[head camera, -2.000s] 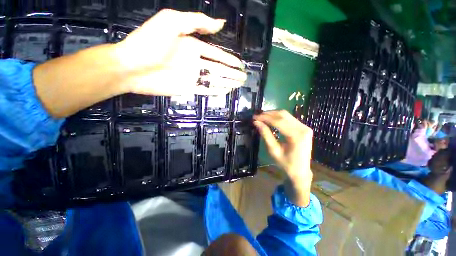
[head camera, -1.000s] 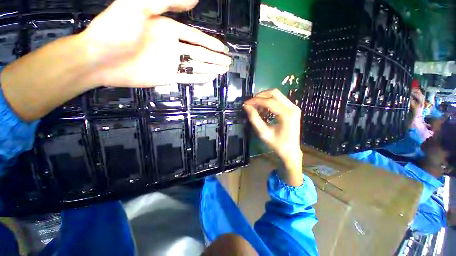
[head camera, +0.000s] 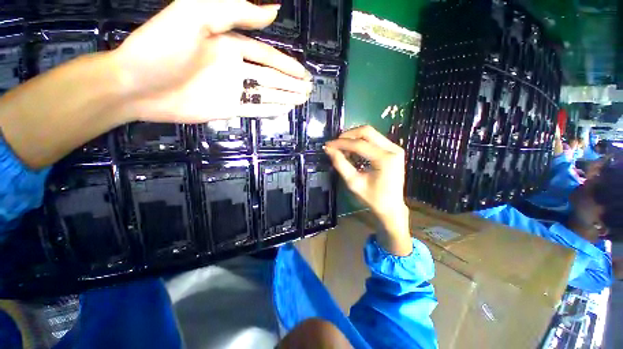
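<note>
A large glossy black blister tray (head camera: 195, 158) with rows of rectangular pockets fills the left and centre. My left hand (head camera: 198, 71) is palm up over it, fingers pointing right. A few small dark components (head camera: 251, 91) lie on its fingers. My right hand (head camera: 372, 163) is at the tray's right edge, finger and thumb pinched together beside a pocket in the second row from the near edge. Whether a tiny part is between the fingertips cannot be seen. Dull dark rectangular shapes (head camera: 224, 210) show inside the pockets.
A tall stack of ribbed black trays (head camera: 447, 116) stands on the right. Between is a green surface (head camera: 376, 75) with a pale strip and some light specks. A brown carton (head camera: 410, 286) is below right. Another person in a blue sleeve (head camera: 512, 221) is at the far right.
Over two seconds the view has shifted, and both hands show further left in the picture. The right fingertips stay near the tray's right edge. The dark bits remain on the left fingers.
</note>
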